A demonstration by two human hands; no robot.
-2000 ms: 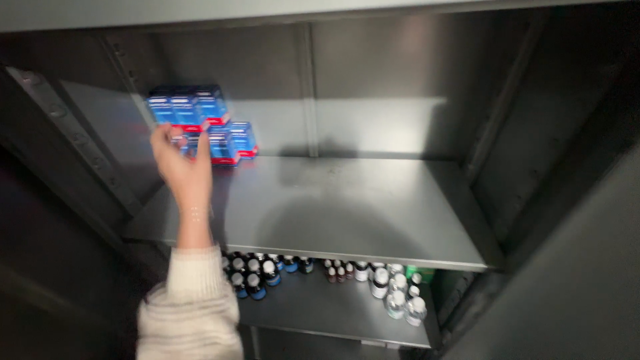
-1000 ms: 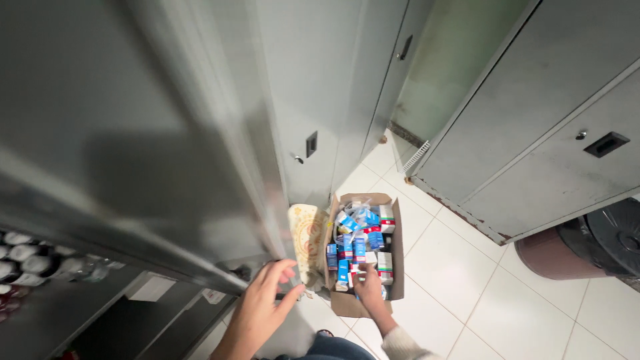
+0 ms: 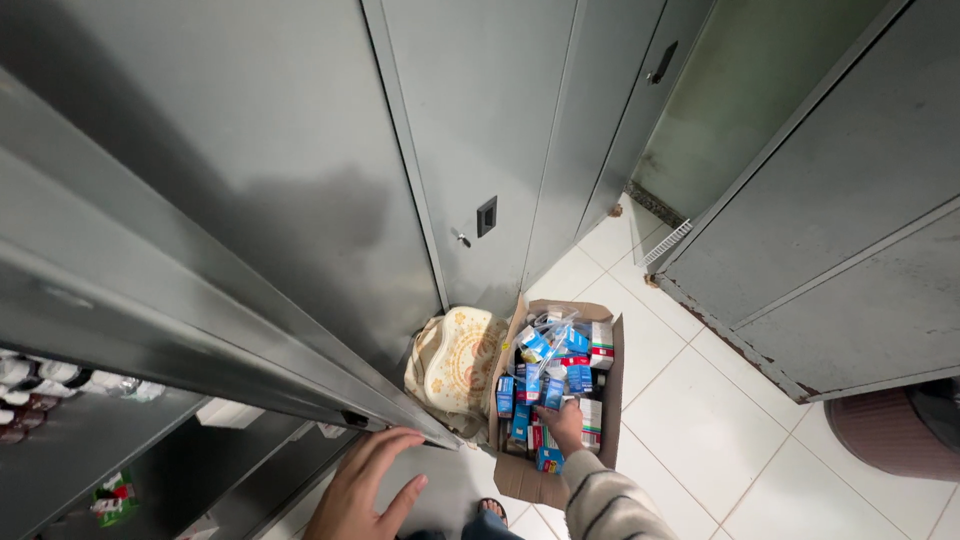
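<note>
An open cardboard box (image 3: pixel 616 375) stands on the tiled floor, filled with small blue, red and white cartons and some clear plastic. My right hand (image 3: pixel 566 427) reaches down into it, its fingers at a blue carton (image 3: pixel 553 393); whether they grip it cannot be told. My left hand (image 3: pixel 367 487) is raised by the lower edge of the grey metal cabinet door (image 3: pixel 300 330), fingers apart and holding nothing.
A cream bag with an orange pattern (image 3: pixel 465 360) leans between the box and the grey lockers (image 3: pixel 487 135). Bottles (image 3: pixel 60 373) stand on a cabinet shelf at the left. Another metal cabinet (image 3: pixel 825 225) and a brown bin (image 3: pixel 885 427) are at the right.
Two seconds ago a hand was at stacked blue cartons on the upper shelf. The view has since swung down to the floor box. Over the last second my right hand has stayed in the box.
</note>
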